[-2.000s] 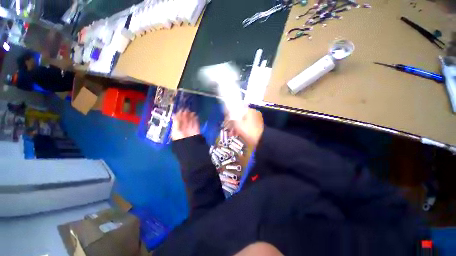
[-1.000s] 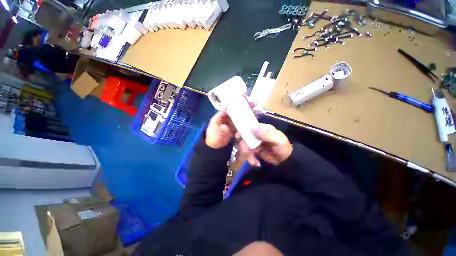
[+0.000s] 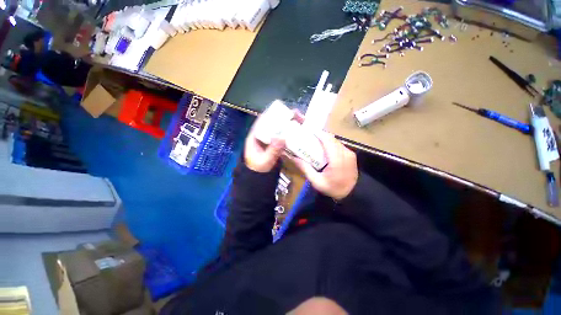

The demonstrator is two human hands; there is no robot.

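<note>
A white handheld fan unit (image 3: 302,146) is held in front of me over the bench edge, its head at upper left and its handle slanting down to the right. My left hand (image 3: 263,147) grips it by the head end. My right hand (image 3: 336,167) is closed around the handle. The fingers hide part of the unit. A white plastic fixture with upright prongs (image 3: 320,107) stands at the bench edge just behind the unit. A white handle housing shell with a ring head (image 3: 384,107) lies on the brown board to the right.
Blue screwdriver (image 3: 504,120), white glue bottle (image 3: 544,138) and black tweezers (image 3: 512,75) lie at right. Small motors with leads (image 3: 406,37) are spread behind. White units (image 3: 215,13) stand in a row at back left. Blue crates (image 3: 212,146), a red stool (image 3: 144,112) and a person (image 3: 58,64) are left.
The unit first was blurred in my right hand, with my left hand apart. Both hands then held it. Since then it has turned, and my right hand has shifted around the handle.
</note>
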